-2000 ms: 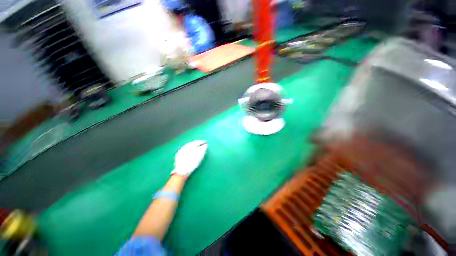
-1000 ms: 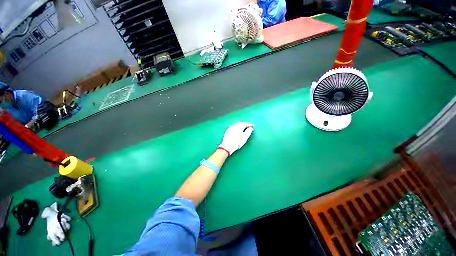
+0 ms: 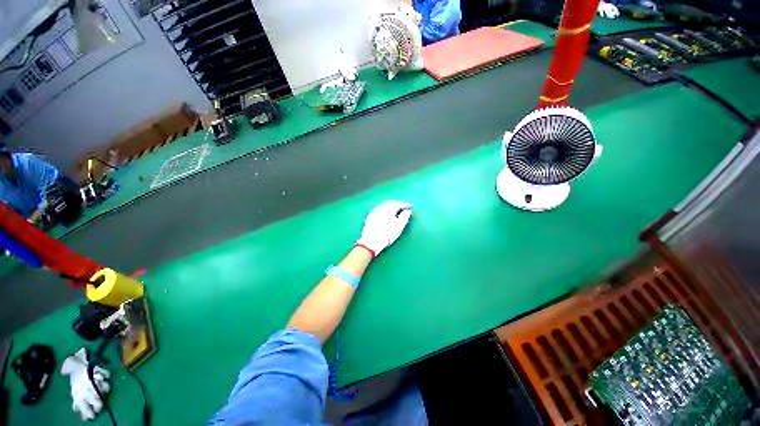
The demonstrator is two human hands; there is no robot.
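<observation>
My left hand, in a white glove with a red cuff edge, rests on the green bench mat. Its fingers look close together, with a small dark spot near the fingertips; I cannot tell whether it holds anything. A light blue wrist strap with a thin blue cord is on that wrist. A green circuit board with rows of small parts lies on the orange-brown slotted grate at the lower right, cut off by the bottom edge. My right hand is not in view.
A white desk fan stands right of my hand. A hazy hood is over the grate. A yellow roll-like stand and spare white gloves are at left. A dark strip crosses behind. People in blue are beyond.
The view has steadied and shifted since the earlier frames, and more of the board shows than one second ago. My left hand stays on the mat in much the same pose.
</observation>
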